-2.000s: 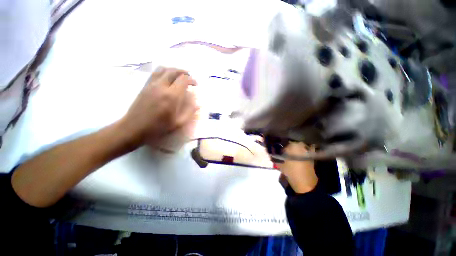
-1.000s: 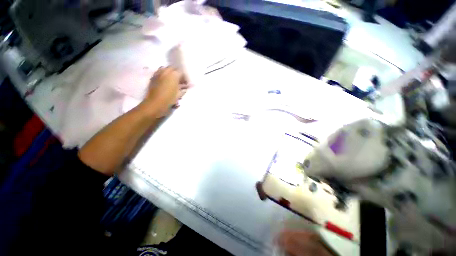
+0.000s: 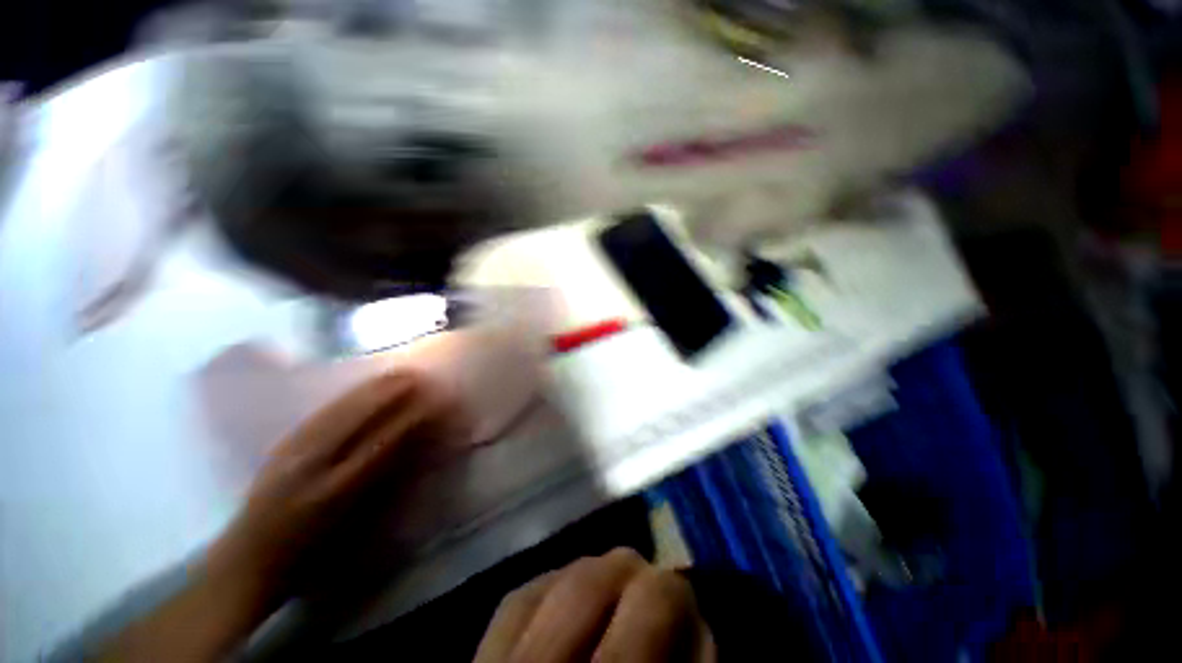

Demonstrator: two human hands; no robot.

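Observation:
A pale pink fabric piece [image 3: 499, 369] lies on the white table in front of the sewing machine head [image 3: 376, 156], reaching the needle area. My left hand [image 3: 344, 473] is over the fabric's near part, its fingers bent onto it; the thumb is hidden and the hand is blurred. My right hand [image 3: 599, 615] is at the bottom edge, partly cut off, with curled fingers, below the table's front edge. Whether it holds anything is hidden. The needle and presser foot cannot be made out.
A black phone [image 3: 668, 285] lies right of the red tape patch [image 3: 587, 336]. Dark keys or small tools with a green piece [image 3: 793, 306] lie beside it. A blue crate [image 3: 940, 453] with pale material stands below the table's right end. The machine arm spans the top.
The view has swung right to the machine. My left hand has moved from the fabric heap to the machine, where a pink piece now lies. My right hand now shows curled at the bottom.

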